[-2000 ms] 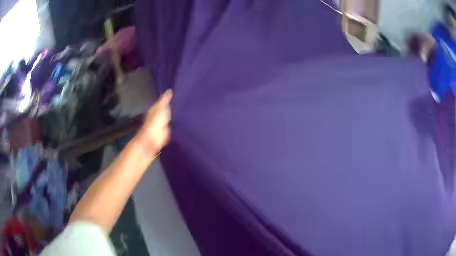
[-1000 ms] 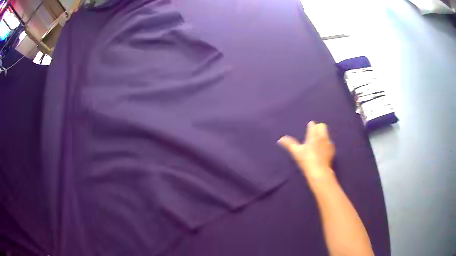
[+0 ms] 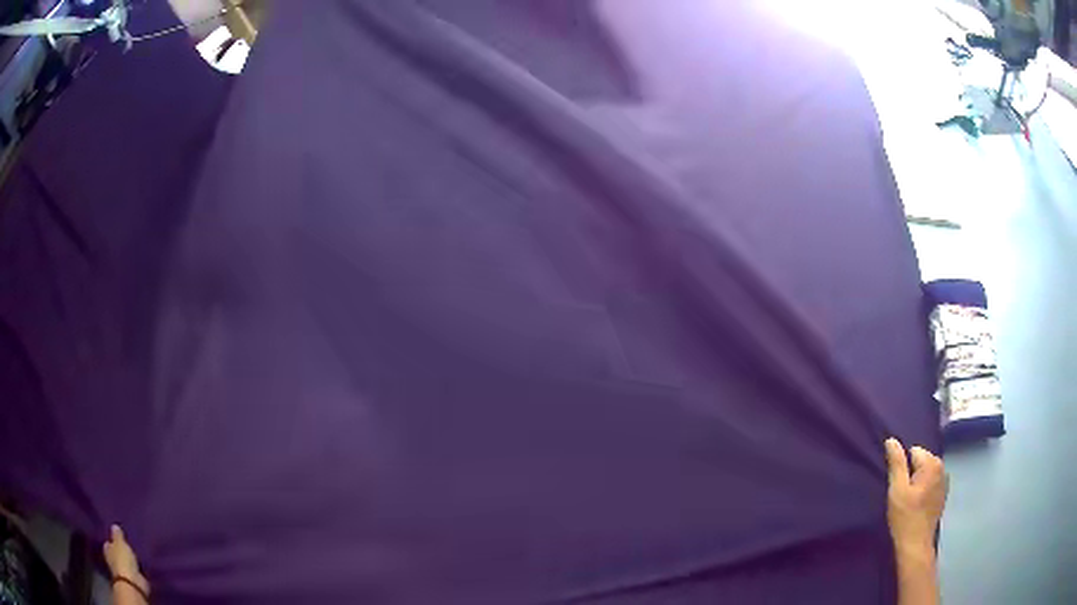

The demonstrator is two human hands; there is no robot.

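Plain purple fabric [image 3: 496, 307] fills most of the head view, spread over the table, with a raised fold running from the upper middle down to the right hand. My right hand [image 3: 915, 490] is at the lower right and pinches the fabric near its right edge. My left hand [image 3: 123, 567] is small at the lower left, partly cut off by the bottom edge, with its fingers closed on the fabric's left side. The fabric is pulled taut between both hands.
A tied purple and white bundle [image 3: 968, 358] lies on the pale table [image 3: 1039, 473] just right of the fabric. A thin stick [image 3: 933, 221] lies beyond it. A dark machine or tool [image 3: 1013, 41] stands at the top right. White ties and a cord hang at the top left.
The view has turned, and the bundle appears lower and farther right. My right hand, open over the cloth before, now grips its edge. My left hand has come into view holding the left side.
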